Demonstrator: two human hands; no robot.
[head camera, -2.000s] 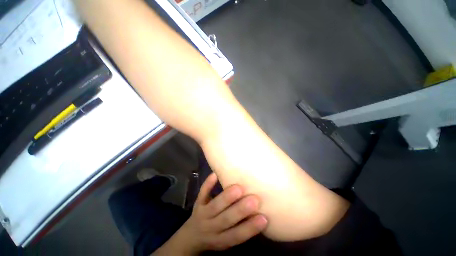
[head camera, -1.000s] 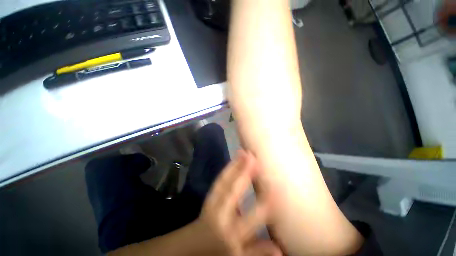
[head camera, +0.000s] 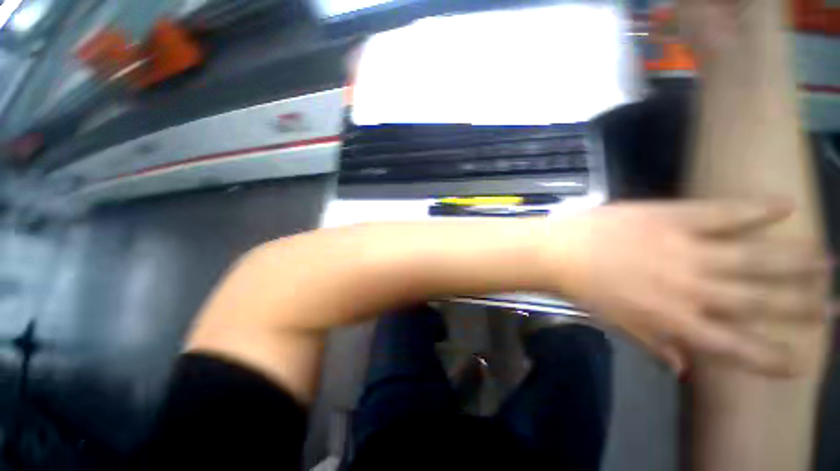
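My left hand, bare and slightly blurred, lies across my right forearm with its fingers apart. My right forearm runs up the right side; my right hand is small and blurred at the top edge, and its fingers cannot be made out. White paper sheets lie over the upper edge of the black keyboard. A yellow and black stick and a dark marker pen lie in front of the keyboard, just above my left forearm.
The dark mouse pad is right of the keyboard. An orange panel is behind it. The cutting table's white side with a red stripe runs left, with blurred orange housings above. My legs are below the shelf.
The view has swung left and up to the whole keyboard and papers. My left hand has moved from near the right elbow to lie across the right forearm.
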